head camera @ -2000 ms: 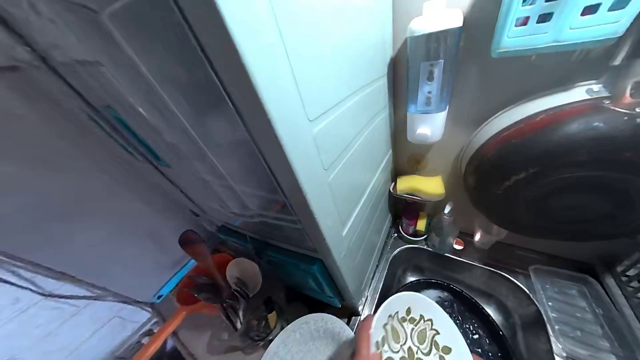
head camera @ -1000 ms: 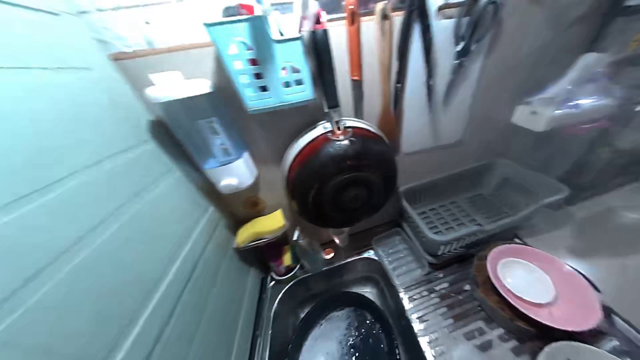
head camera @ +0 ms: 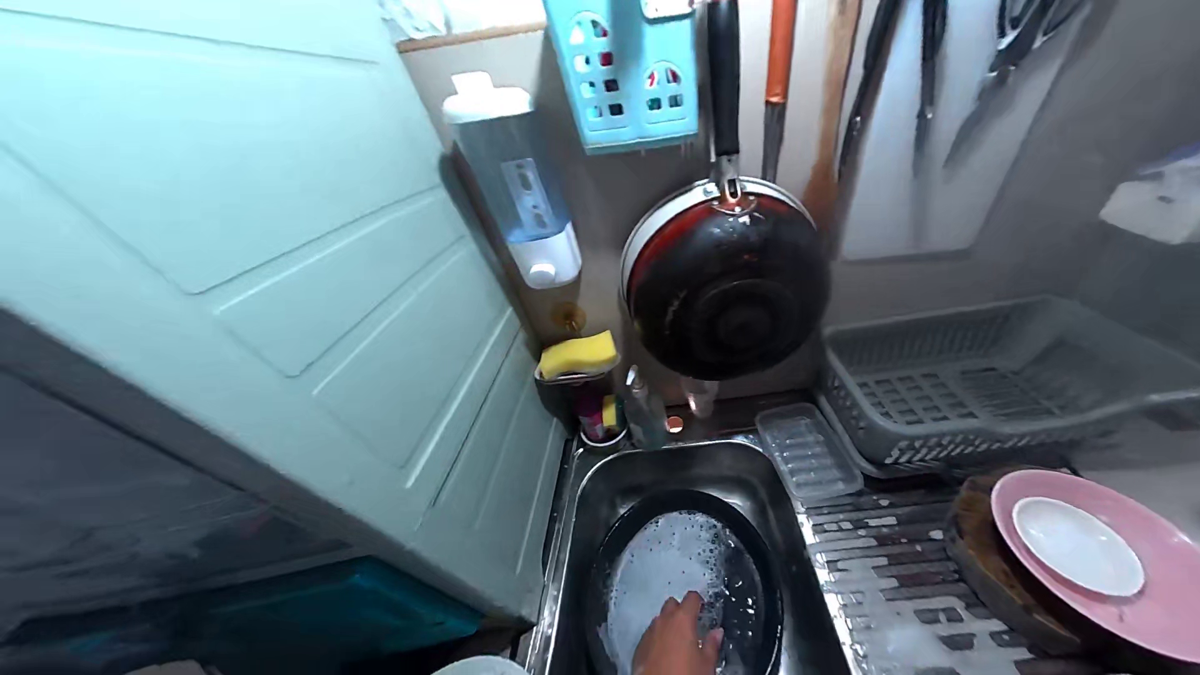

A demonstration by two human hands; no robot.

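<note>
My left hand [head camera: 677, 639], as far as its thumb side shows, reaches from the bottom edge over a dark round pan or basin [head camera: 771, 586]. Its curled fingers are at the white suds [head camera: 656, 562] in the water, and whether they hold anything is hidden. The round vessel stands inside the metal sink [head camera: 595, 502]. My right hand is out of view. A pale round dish [head camera: 480, 667] shows only its rim at the bottom edge, left of the sink.
A pale green door panel [head camera: 375, 309] stands close at left. Behind the sink are a yellow sponge [head camera: 578, 354], soap dispenser [head camera: 516, 187] and hanging frying pan [head camera: 736, 291]. At right are a grey plastic basket [head camera: 984, 384], ridged drainboard [head camera: 891, 572] and pink plate [head camera: 1022, 487].
The view has swung right. Two seconds ago a hand held a leaf-patterned bowl near the sink; that bowl is not visible now. A hand now shows at the suds, where none showed one second ago.
</note>
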